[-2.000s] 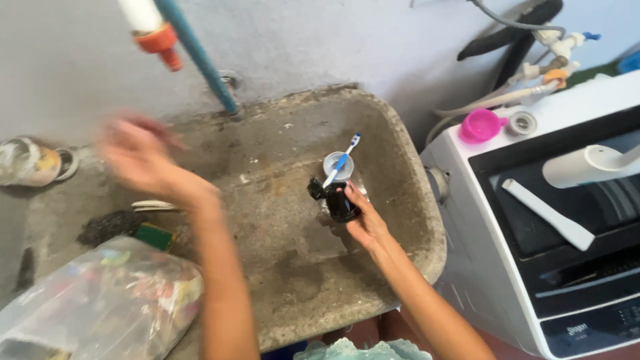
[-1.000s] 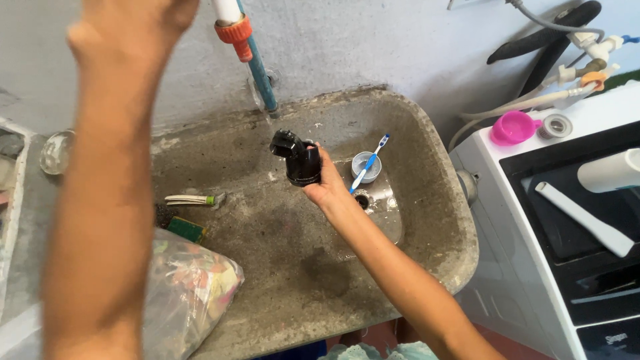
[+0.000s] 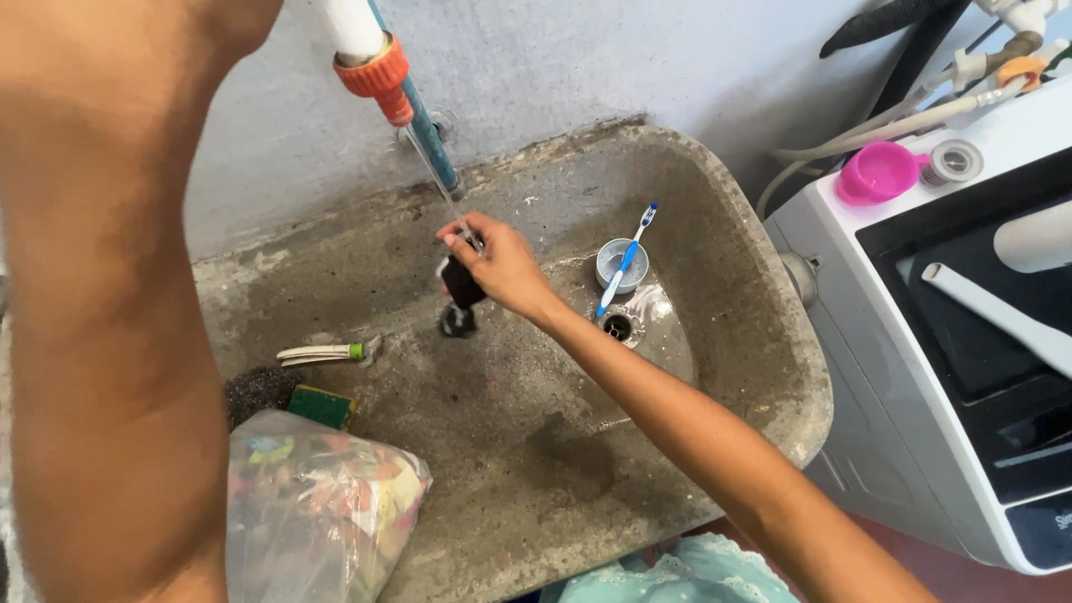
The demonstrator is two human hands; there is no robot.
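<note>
My right hand [image 3: 498, 264] holds a small black container [image 3: 462, 282] under a thin stream of water [image 3: 437, 177] that falls from an orange spout [image 3: 381, 79] on a white pipe. A dark part hangs below the container, blurred. My left arm is raised along the left side of the view; its hand is beyond the top edge, so what it touches is hidden. A blue and white toothbrush [image 3: 621, 272] leans across a small grey cup [image 3: 610, 254] in the concrete sink [image 3: 502, 536], beside the drain [image 3: 618, 327].
At the sink's left lie a white-bristled brush [image 3: 322, 354], a green scouring sponge [image 3: 322, 408], a dark scouring pad [image 3: 255, 394] and a clear plastic bag [image 3: 327, 502] with colourful contents. To the right stands a white washing machine [image 3: 888, 402] with a pink cup [image 3: 879, 173] on it.
My left hand has risen from over the sink to beyond the top edge. The black container has moved away from the grey cup to beneath the spout, and water now runs.
</note>
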